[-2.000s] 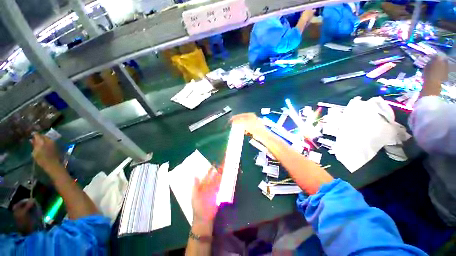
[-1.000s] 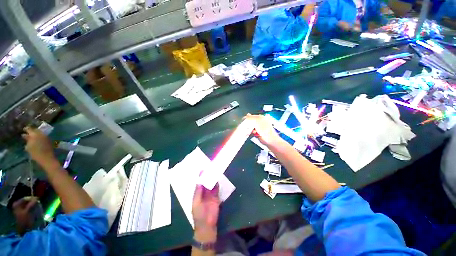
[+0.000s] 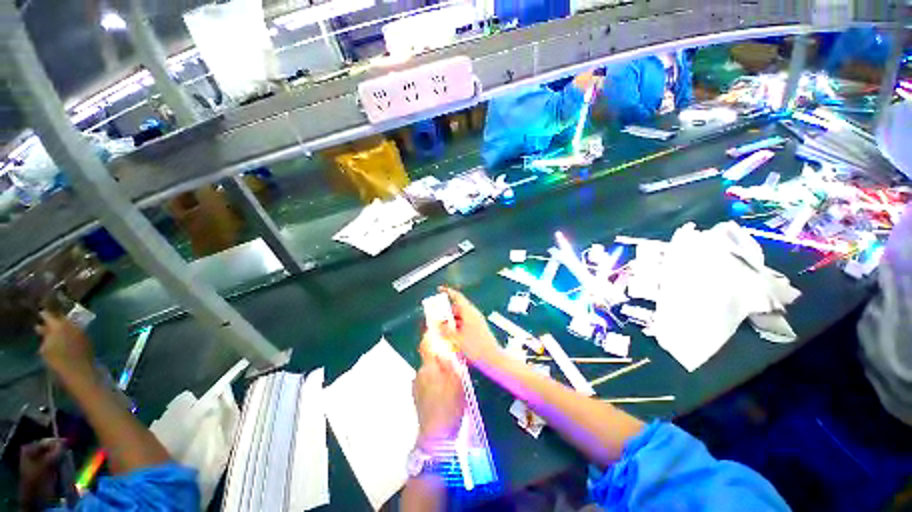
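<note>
A light bar [image 3: 474, 430] glows white and blue in front of me, its far end a small white block [image 3: 437, 309]. My left hand [image 3: 438, 385] is closed around the bar below that end. My right hand [image 3: 463, 322] grips the white end from the right. The fingertips are partly hidden behind each other. A plain white sheet [image 3: 372, 420] lies left of my hands, and a stack of white strips [image 3: 262, 440] is beside it.
A loose pile of glowing strips and white modules [image 3: 565, 285] lies right, with tan sticks [image 3: 620, 372] and crumpled white cloth [image 3: 700, 290]. A single flat bar [image 3: 433, 266] lies beyond my hands. A grey metal post [image 3: 150, 245] rises left. Other workers' arms are at both sides.
My hands have come together on the bar; the left moved up to its far end. The bar now points towards me, glowing blue at its near end. The camera view has shifted.
</note>
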